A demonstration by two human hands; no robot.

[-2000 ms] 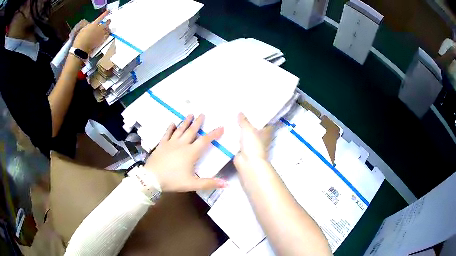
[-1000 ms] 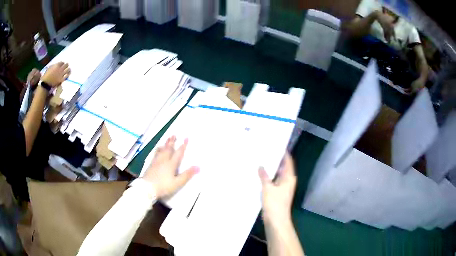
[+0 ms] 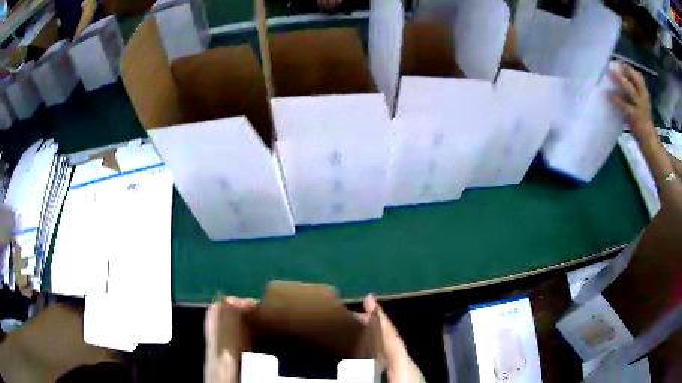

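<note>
An opened carton (image 3: 303, 318) is at the bottom centre, below the table edge. Its brown inside faces me, a rounded brown flap stands at its far side and white notched flaps are at its near end. My left hand (image 3: 224, 310) grips its left side and my right hand (image 3: 392, 342) its right side; both are partly hidden by the carton or cut off by the frame. A row of erected white cartons (image 3: 335, 164) with open brown tops stands ahead on the green bench. A flat box blank (image 3: 123, 224) with a blue stripe lies at left.
A stack of blanks (image 3: 37, 196) is at far left. Another person's hand (image 3: 634, 93) touches a tilted white carton (image 3: 587, 135) at right. White boxes (image 3: 505, 340) lie below the table at lower right. A large brown carton (image 3: 45, 345) is lower left.
My view has turned right. My hands have left the flat blanks and now hold an opened carton. The blanks appear farther left, and the row of erected cartons fills the middle.
</note>
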